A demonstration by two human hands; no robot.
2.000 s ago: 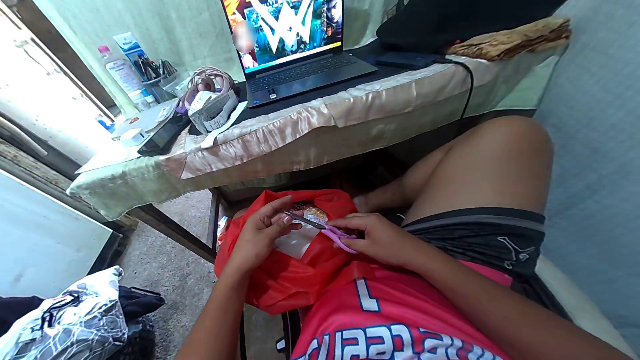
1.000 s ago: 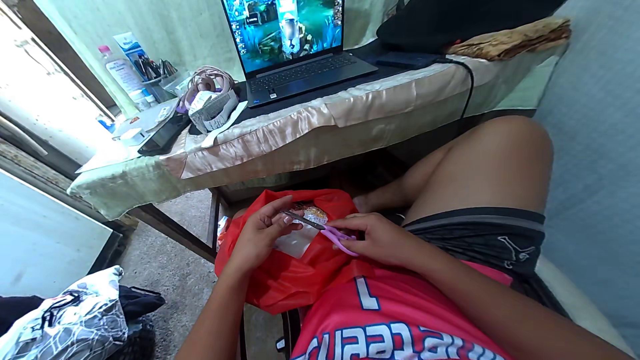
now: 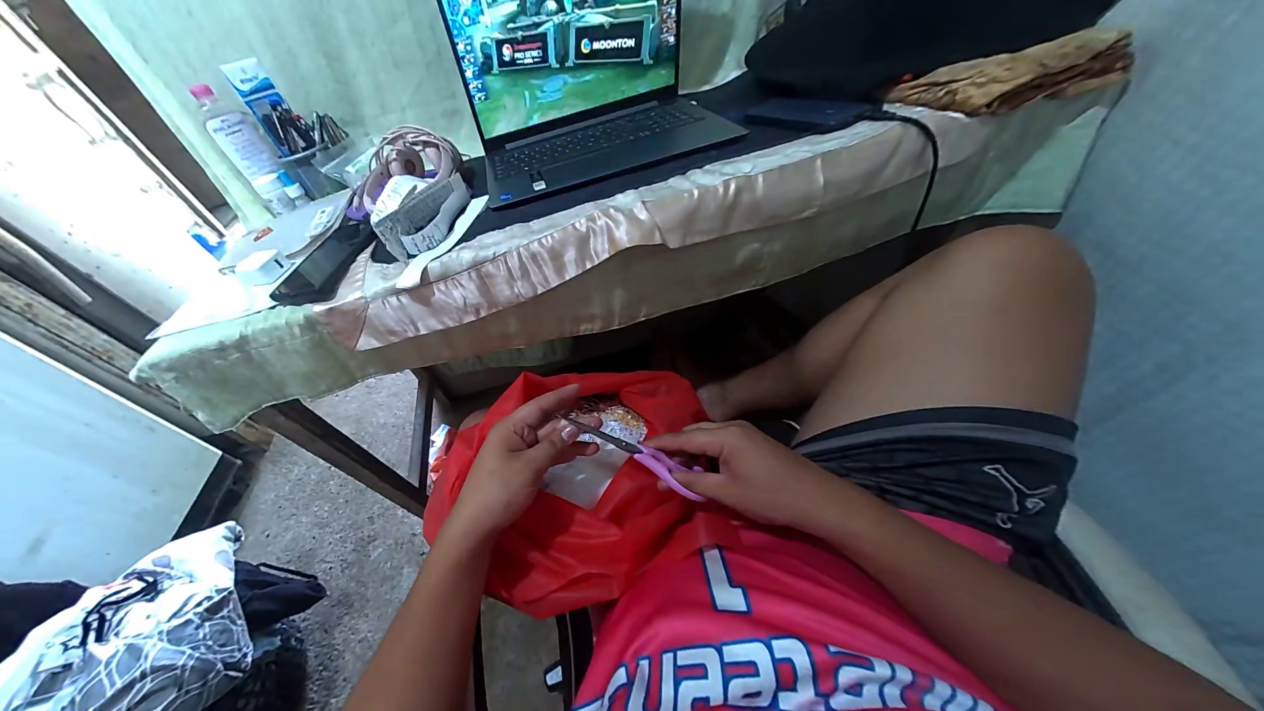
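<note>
My right hand point(image 3: 746, 464) holds a pair of scissors point(image 3: 662, 466) by its pink-purple handles, the dark blades pointing left toward my other hand. My left hand point(image 3: 518, 456) is at the blade tips with its fingers curved; whether it pinches something small there cannot be told. Both hands are above a red fabric bag point(image 3: 583, 558) at my lap, its mouth spread wide. Inside the bag lie a white sheet-like piece point(image 3: 585, 478) and a shiny gold and silver patterned item point(image 3: 622, 423), partly hidden by the scissors and my fingers.
Ahead stands a cloth-covered table point(image 3: 592, 259) with a lit laptop point(image 3: 612, 148), a coiled pinkish cable point(image 3: 415, 153), a pen holder point(image 3: 311, 168) and a bottle point(image 3: 237, 138). A black cable point(image 3: 933, 163) hangs over its edge. White and black fabric point(image 3: 168, 617) lies at lower left.
The picture on the laptop screen has changed. My hands, the scissors and the red bag stay in nearly the same place.
</note>
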